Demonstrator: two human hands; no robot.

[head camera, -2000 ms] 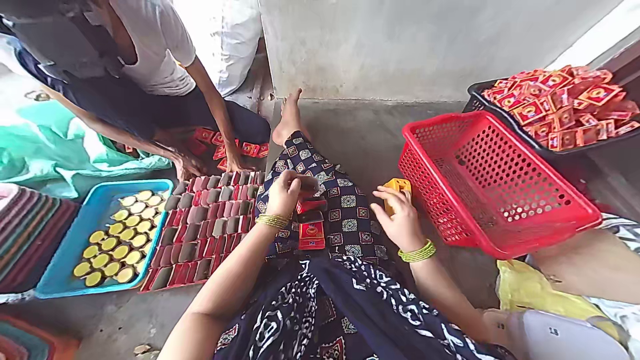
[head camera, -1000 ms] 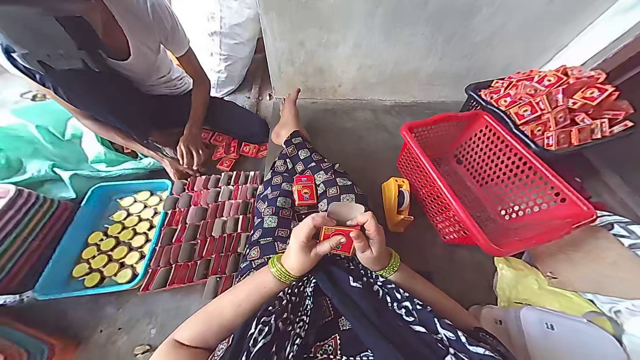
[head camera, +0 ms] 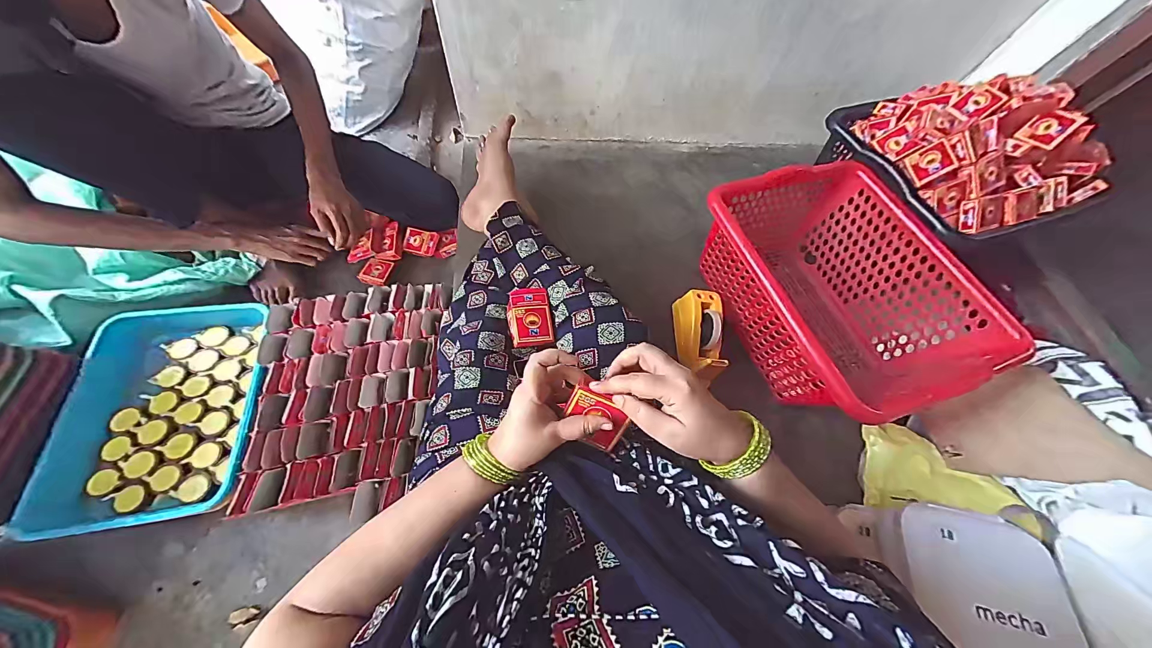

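A small red and yellow cardboard box [head camera: 598,416] is between my two hands above my lap. My left hand [head camera: 551,414] grips its left side, with the thumb across the printed face. The fingers of my right hand [head camera: 661,396] pinch its upper right edge. Another red box [head camera: 530,318] lies on my patterned trouser leg, just beyond my hands. A yellow tape dispenser [head camera: 697,333] with a roll in it stands on the floor, right of my leg. Rows of open red and grey cardboard sleeves [head camera: 337,391] lie on the floor at my left.
An empty red perforated plastic basket [head camera: 864,288] is at the right. Behind it a black crate [head camera: 841,135] holds many red boxes. At the left, a blue tray [head camera: 45,468] carries yellow-topped round pieces. A co-worker's hands [head camera: 310,236] are at several red boxes on the floor.
Two seconds ago my right hand was on the tape dispenser; it has since come to the box at my left hand. The box's raised grey flap, seen one second ago, no longer shows.
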